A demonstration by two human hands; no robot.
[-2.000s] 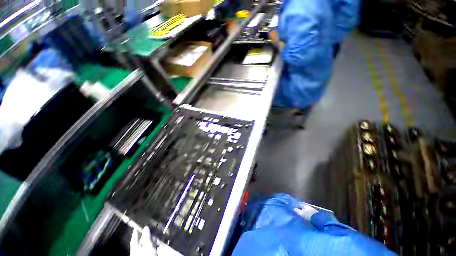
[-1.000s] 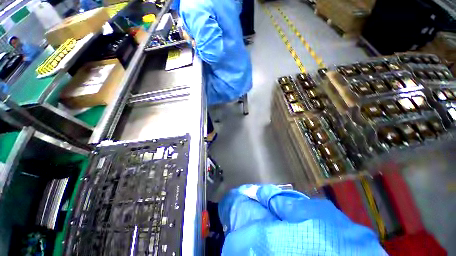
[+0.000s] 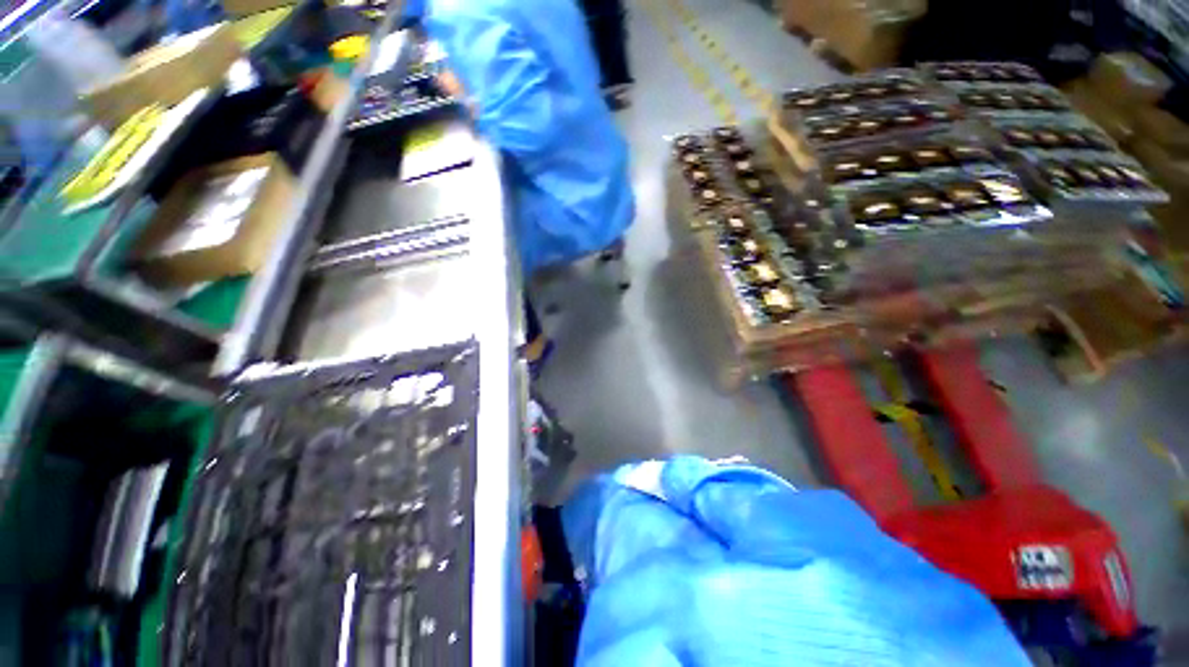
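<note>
The black carrier fixture [image 3: 326, 502] lies on the conveyor in the lower left, full of cut-outs and light rails, its near end cut off by the lower edge. My blue sleeve [image 3: 782, 560] fills the bottom centre, right of the conveyor. A small white patch shows at the sleeve's upper left fold; I cannot tell if it is part of my right glove or what that hand does. My left hand is not in view. No hand is seen touching the fixture.
Pale conveyor rail [image 3: 496, 430] runs beside the fixture. Green shelf [image 3: 196, 443] with dark trays is left. Cardboard box [image 3: 215, 222] is upper left. A person in a blue smock [image 3: 541, 130] stands ahead. Right, a red pallet jack [image 3: 1004, 521] holds stacked trays of parts [image 3: 913, 170].
My white-gloved left hand, at the fixture's near end two seconds ago, has left view. The view has swung right, so the conveyor sits further left and more of the red pallet jack shows.
</note>
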